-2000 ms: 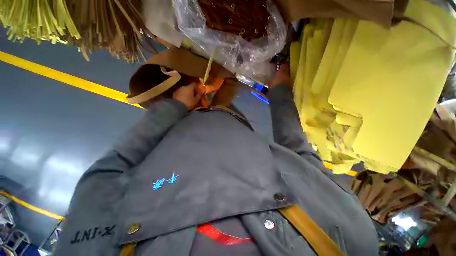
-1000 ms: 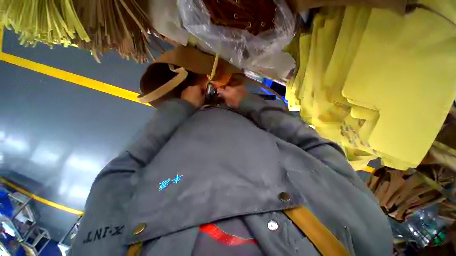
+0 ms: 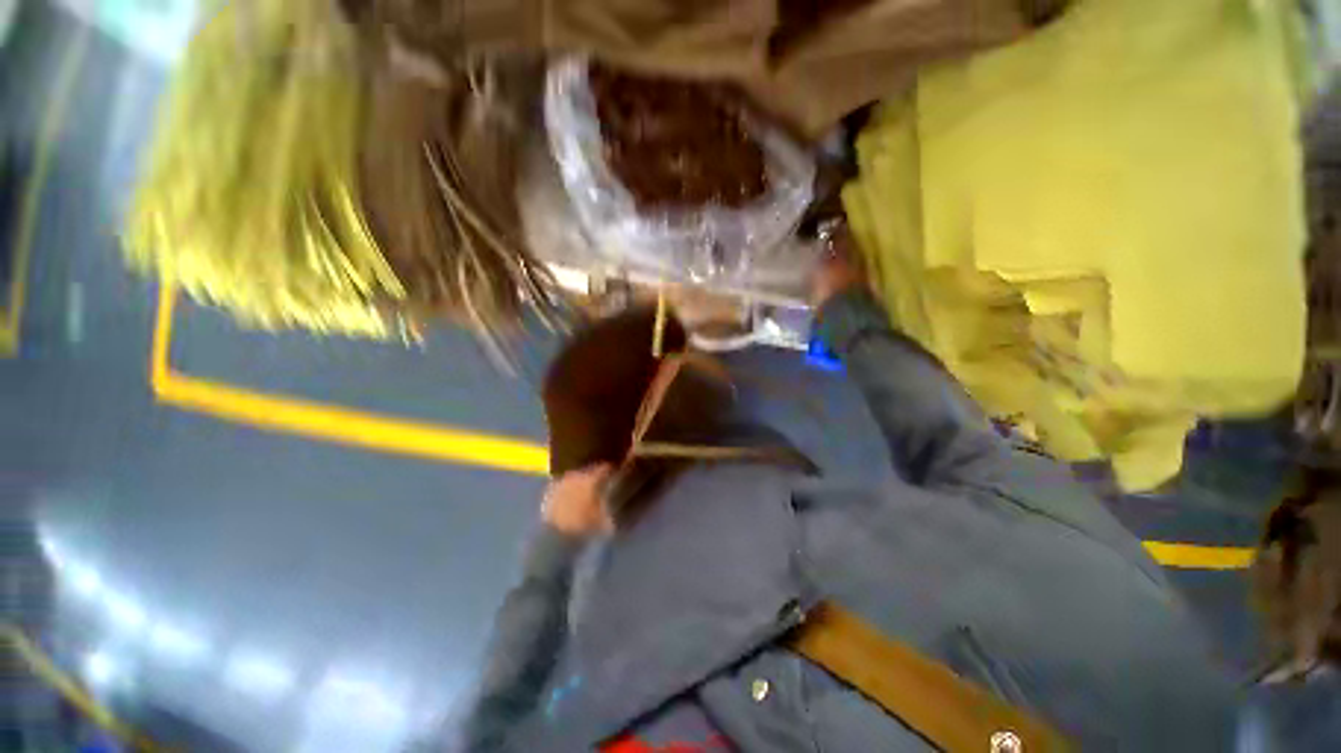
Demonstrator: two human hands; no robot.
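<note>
A brown tote bag [image 3: 593,386] hangs in front of my apron, its dark side towards me. My left hand [image 3: 578,503] grips its lower left edge. Thin tan straps cross over the bag. My right hand [image 3: 835,269] is at the table edge, right of the clear plastic bag [image 3: 588,184], beside a small dark item; blur hides its fingers and whether it holds anything. The plastic bag holds a heap of small reddish-brown pieces [image 3: 684,147]. A thin yellow rod [image 3: 660,324] stands out just above the tote.
A yellow strap bundle [image 3: 265,177] and a brown strap bundle [image 3: 441,191] hang over the table's left side. Stacked yellow panels [image 3: 1118,191] lie at the right. Brown material [image 3: 706,37] lies along the top. A yellow line [image 3: 353,427] crosses the grey floor.
My right hand has left the bag and moved right to the table edge. My left hand and the tote sit lower in the picture, away from the rod. The view has shifted and blurred.
</note>
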